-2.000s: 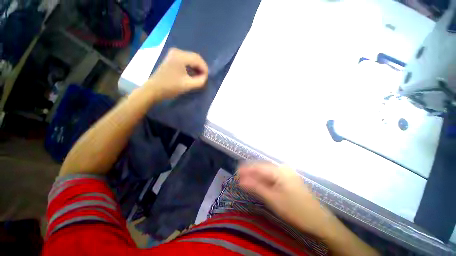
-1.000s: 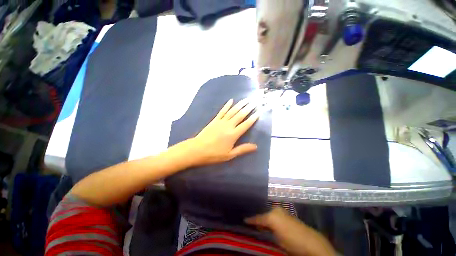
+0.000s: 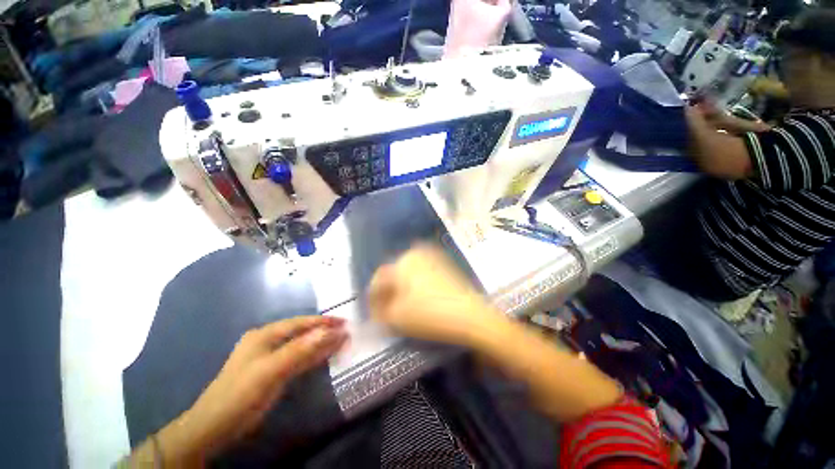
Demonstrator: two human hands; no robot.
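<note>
A dark curved panel [image 3: 197, 316] lies on the white table, its upper right edge near the brightly lit presser foot [image 3: 286, 266]. My left hand [image 3: 252, 371] lies on the panel, its fingers extended together and fingertips at the panel's right edge. My right hand [image 3: 421, 291] is blurred and curled over the lower part of a narrower dark strip [image 3: 394, 224] under the machine arm; whether it grips the strip cannot be told. The white sewing machine head [image 3: 366, 119] has a lit screen. Another dark panel [image 3: 27, 311] lies at the far left.
Slim metal tools [image 3: 536, 231] lie by the machine's base, beside a small panel with a yellow knob [image 3: 593, 197]. The ruler-marked table edge [image 3: 384, 377] runs in front. A dark pile [image 3: 137, 147] lies behind left. Another person in a striped shirt [image 3: 787, 174] sits at the right.
The view has swung right and up, showing the whole machine. My left hand has moved towards the panel's front right edge. My right hand has risen from below the table edge to the right strip.
</note>
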